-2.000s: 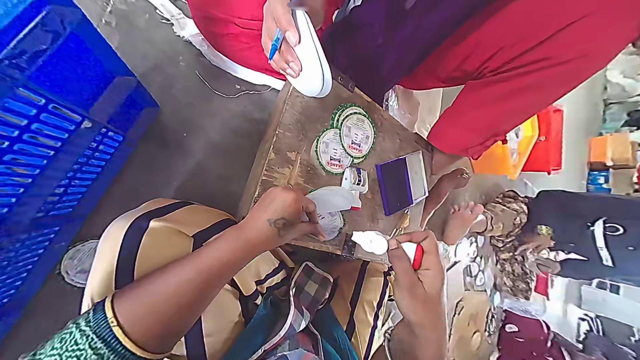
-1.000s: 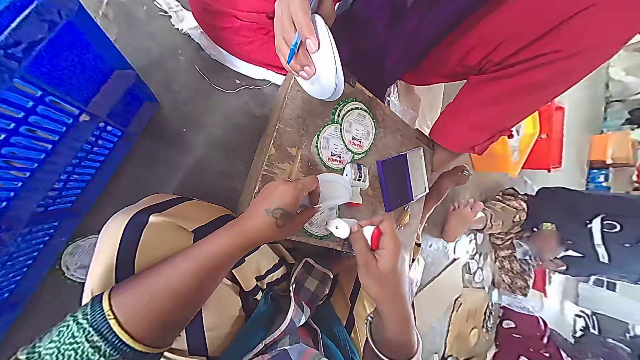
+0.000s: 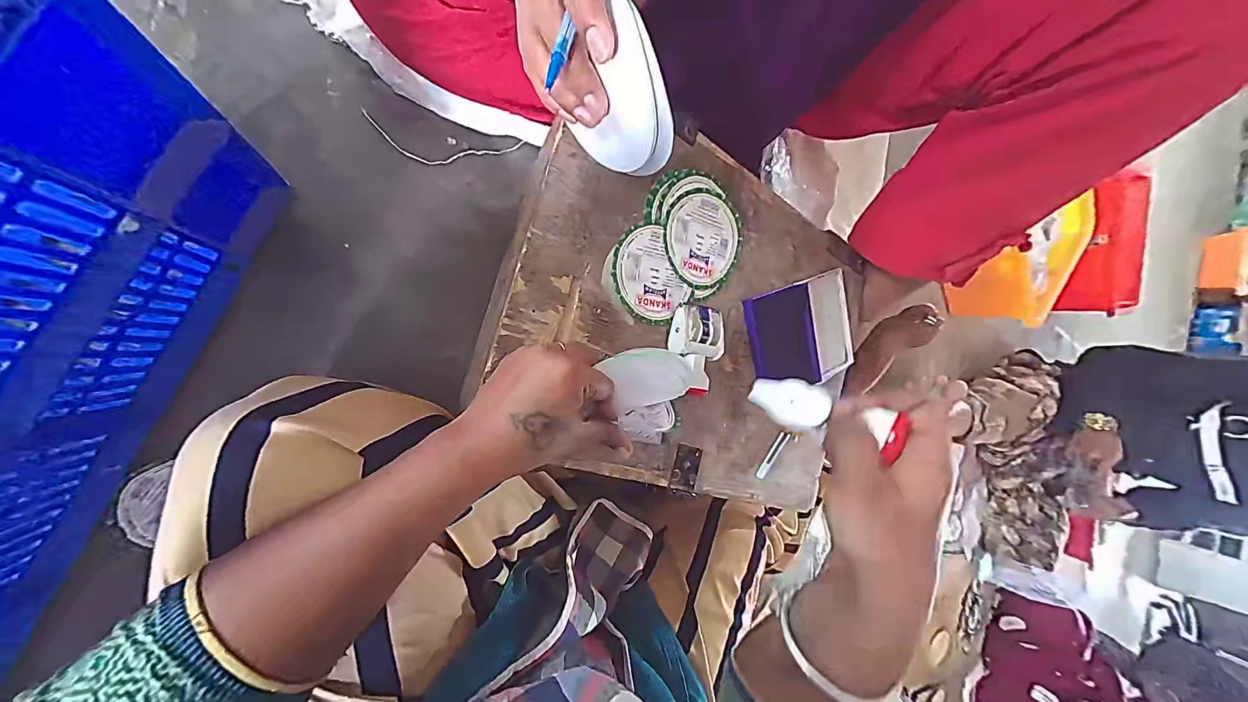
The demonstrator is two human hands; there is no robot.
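Note:
My left hand [image 3: 551, 405] holds a pale oval disc [image 3: 648, 378] by its edge, low over the wooden box top [image 3: 546, 263]. Under that disc lies another printed piece [image 3: 645, 419], partly hidden. My right hand [image 3: 892, 468] grips a small white bottle [image 3: 795, 402] with a red part [image 3: 895, 439] between the fingers, at the right of the box. Several round printed labels with green scalloped edges [image 3: 702, 237] lie overlapping near the middle. Beside them are a small white container [image 3: 697, 330] and an open purple stamp pad [image 3: 783, 331].
Across the box, a person's hand [image 3: 575, 68] holds white oval pieces [image 3: 624, 107] and a blue pen [image 3: 560, 51]. A blue plastic crate [image 3: 107, 283] stands at left. A bare foot [image 3: 897, 346] is near the box's right edge. Orange and red containers [image 3: 1033, 263] sit beyond.
My right hand with the bottle has moved away to the right from the pale disc, after being close to it one second ago. My left hand stays near the same spot.

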